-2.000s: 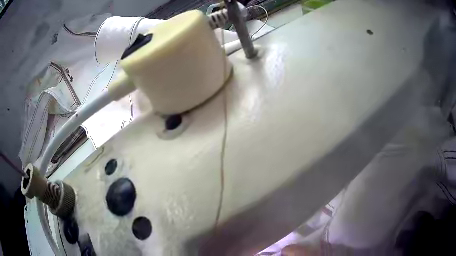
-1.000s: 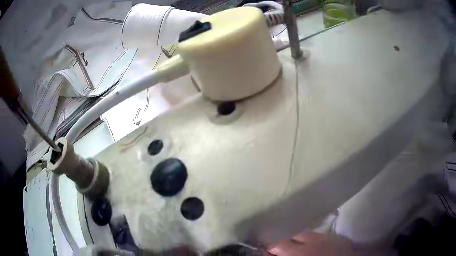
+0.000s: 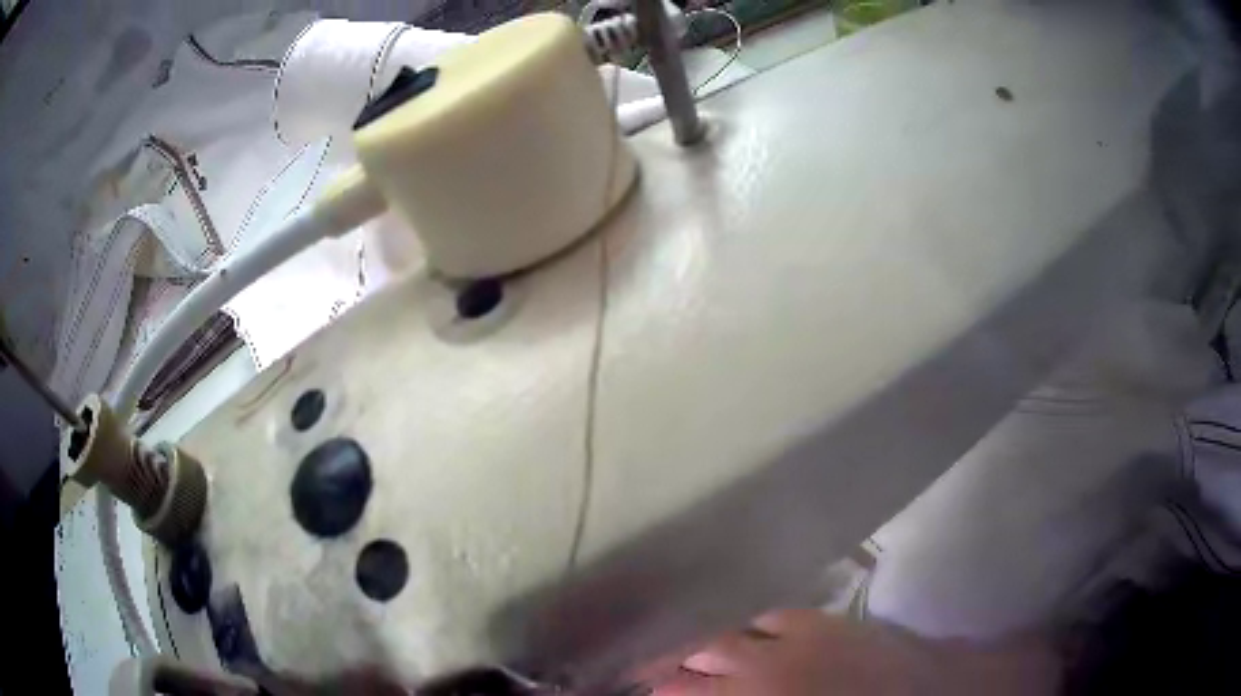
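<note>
The cream sewing machine head (image 3: 762, 340) fills the middle of the view and hides its needle area. My right hand (image 3: 844, 659) shows at the bottom edge, cut off and blurred, with fingertips pointing left below the arm. Its grip cannot be made out. White cloth with dark stitch lines (image 3: 1034, 503) lies to the right of the hand, below the arm. A reddish blur on the arm's lower edge is unclear. My left hand is not in view.
The round lamp housing (image 3: 497, 157) stands on the arm, its white neck curving left. A thin metal shank stands in a beige ribbed cylinder (image 3: 157, 490) at left. White stitched pieces (image 3: 327, 89) lie behind. A metal pin (image 3: 670, 75) rises behind the lamp.
Since one second ago the view has shifted, so the machine head sits further left. More of my right hand shows at the bottom edge than two seconds ago.
</note>
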